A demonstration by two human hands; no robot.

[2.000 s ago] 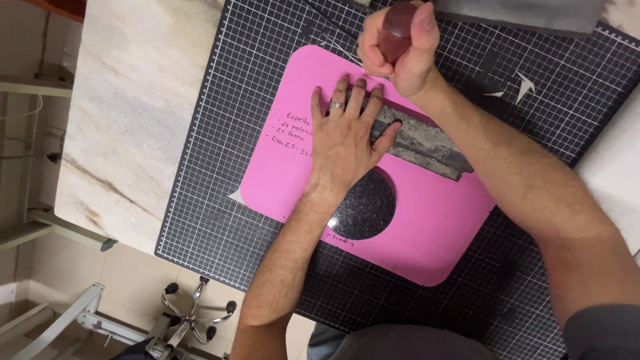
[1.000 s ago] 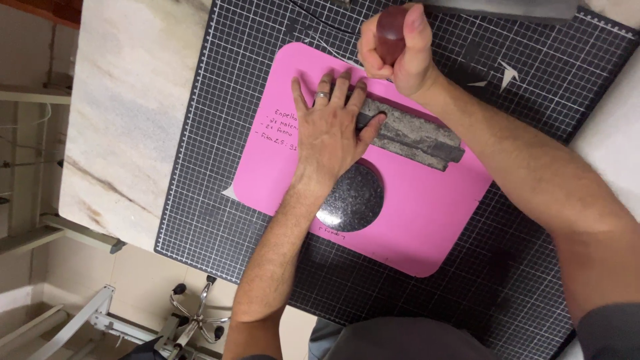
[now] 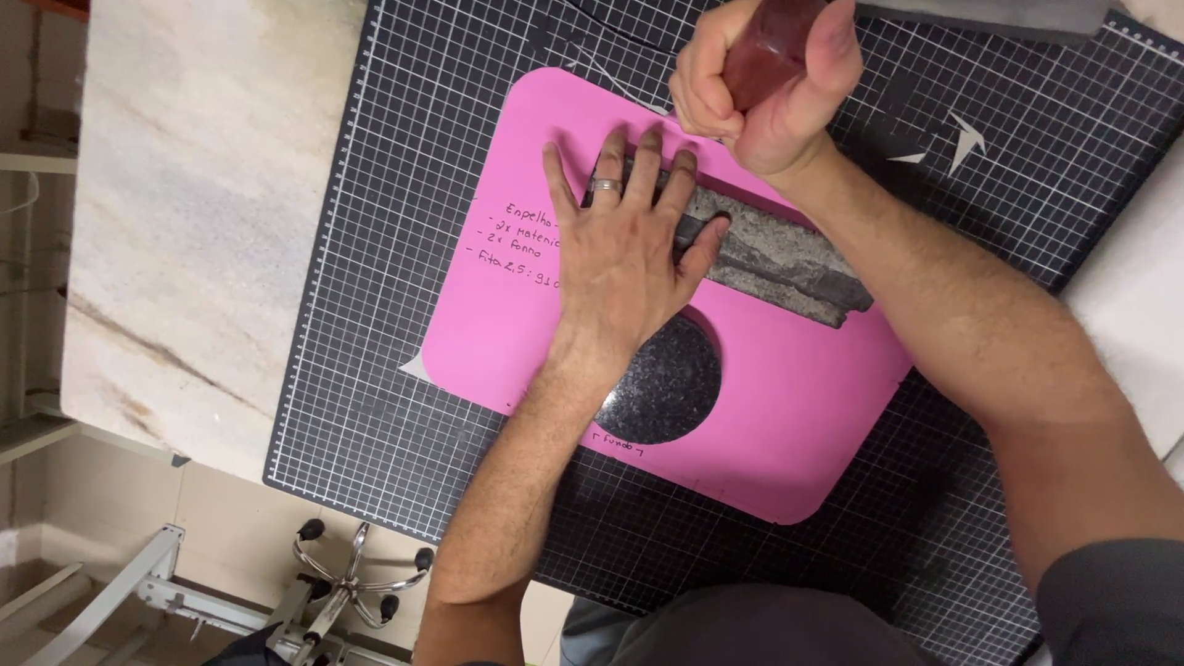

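A pink template sheet (image 3: 777,398) with rounded corners and handwriting lies on a black gridded cutting mat (image 3: 407,277). My left hand (image 3: 624,236), a ring on one finger, presses with spread fingers on the left end of a rough grey stone bar (image 3: 768,250) that rests on the sheet. Below that hand sits a round black speckled stone disc (image 3: 671,379), partly hidden by my wrist. My right hand (image 3: 758,92) is closed around a dark red handle (image 3: 772,51) at the sheet's upper edge; the tool's working end is hidden beneath the fist.
Light material scraps (image 3: 965,141) lie on the mat at the upper right, near a grey sheet (image 3: 999,14). A marble surface (image 3: 203,213) extends to the left. A chair's wheeled base (image 3: 347,583) and a pale metal frame (image 3: 166,573) stand lower left.
My left hand has shifted left along the stone bar, its fingers spread wider than two seconds ago. My right hand keeps its hold on the red handle.
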